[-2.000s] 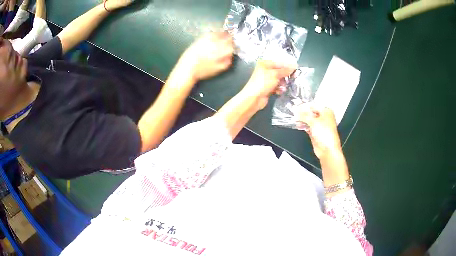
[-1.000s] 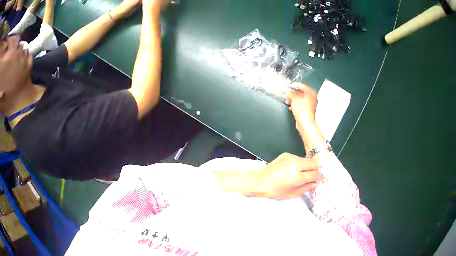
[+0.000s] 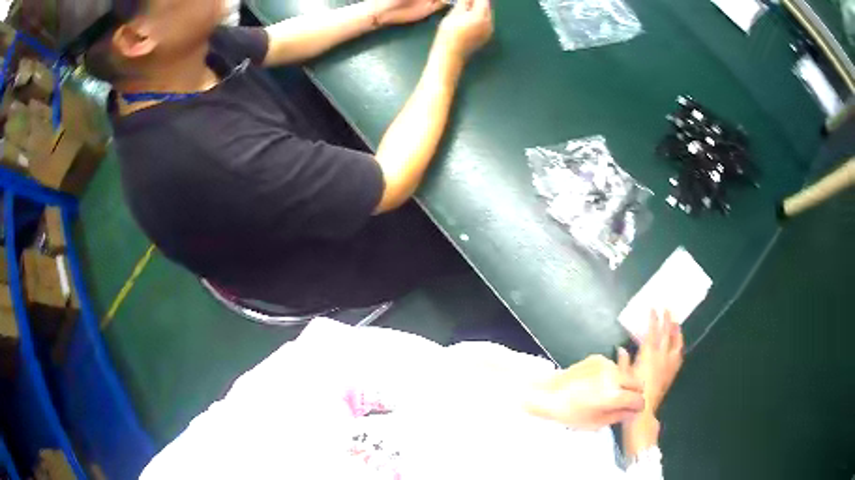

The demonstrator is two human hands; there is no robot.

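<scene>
A white stack (image 3: pixel 667 292), which looks like empty bags or slips, lies near the bench's front edge. My right hand (image 3: pixel 658 361) has its fingers at the near end of the stack, palm down, with the fingers apart. My left hand (image 3: pixel 600 392) is bent across my right wrist, its fingertips touching there; nothing shows in it. Crinkled clear bags with dark loops inside (image 3: pixel 591 197) lie in a pile left of the stack. A tangled heap of black cables with white specks (image 3: pixel 705 157) lies beyond the stack.
A seated co-worker in a black shirt (image 3: pixel 244 178) works on my left, hands at the bench's far part. Glossy clear bags (image 3: pixel 591 21) lie beyond. A pale post (image 3: pixel 820 192) is at the right. Blue shelving (image 3: pixel 33 309) holds boxes.
The view has turned left, so the bench items show farther right. My right hand has left the bag pile and is at the white stack. My left hand has moved to my right wrist.
</scene>
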